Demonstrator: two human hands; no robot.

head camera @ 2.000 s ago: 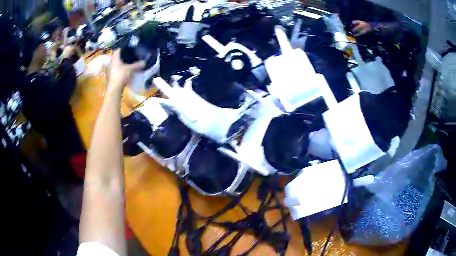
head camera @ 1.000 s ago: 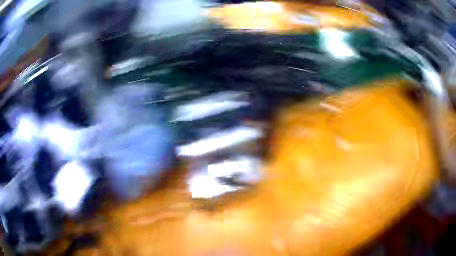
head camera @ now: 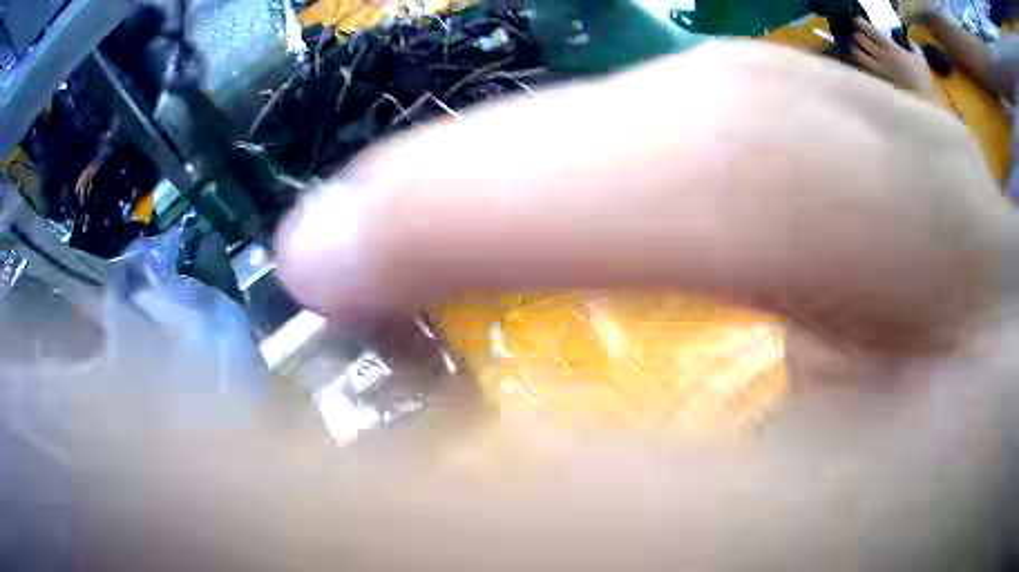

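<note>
A bare hand, apparently my right hand [head camera: 670, 201], is very close to the camera and blurred. A thick finger reaches from the right edge towards the left. More blurred skin fills the bottom; whether it is the same hand is unclear. Nothing held can be made out. My left hand cannot be identified. Behind the fingers, the silver-white metal screw feeder [head camera: 355, 400] shows partly at lower left. The shiny orange-yellow tabletop [head camera: 637, 363] shows in the gap between the skin areas.
A dark cable pile [head camera: 413, 69] lies behind, beside the green strip [head camera: 620, 36]. A bluish clear bag [head camera: 196, 324] is at the left, partly blurred. Another person's hand [head camera: 888, 54] shows at top right. Grey metal framework [head camera: 134, 101] stands at upper left.
The view has swung from the camera pile towards the feeder and tabletop. The arm reaching out at the left is no longer seen. A hand now covers much of the picture.
</note>
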